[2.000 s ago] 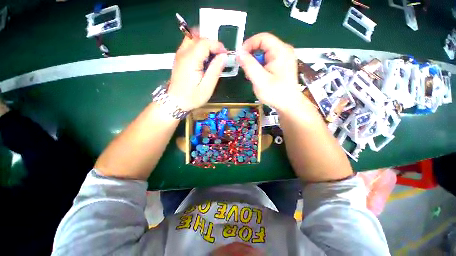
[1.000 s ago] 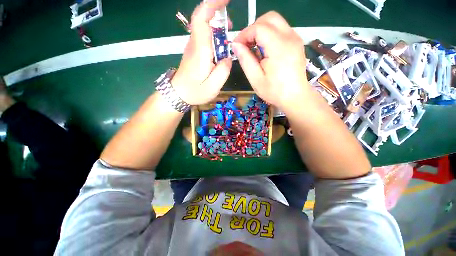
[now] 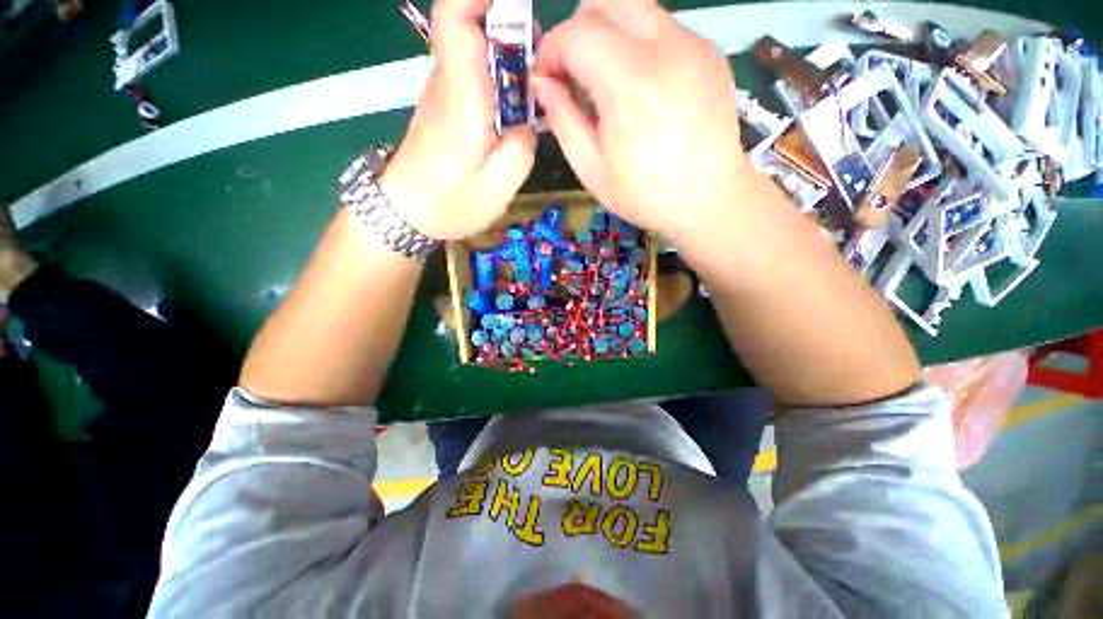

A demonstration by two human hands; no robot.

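Note:
My left hand (image 3: 466,145) holds a white plastic frame (image 3: 509,17) at the top edge of the view, tilted on its side, with its dark-blue circuit board (image 3: 513,87) facing up. My right hand (image 3: 641,115) is at the frame's right side, thumb and fingertips together near the board. What is between the right fingertips is hidden. A thin red and white piece (image 3: 415,17) sticks out left of my left hand. The open tan parts box (image 3: 654,327) sits below my hands, with blue cylinders (image 3: 509,259), grey-blue round ends and red leads in it.
A heap of white frames (image 3: 956,103) with blue boards and copper-brown pieces lies at the right. Another frame (image 3: 146,46) lies at the upper left beside a white stripe (image 3: 242,122). Another person's dark sleeve (image 3: 85,327) is at the left. A pink bag (image 3: 986,393) and red object show lower right.
My left hand turned the frame from flat to on its side and now holds it further up. My right fingers moved from its lower end to its right side. The view has shifted.

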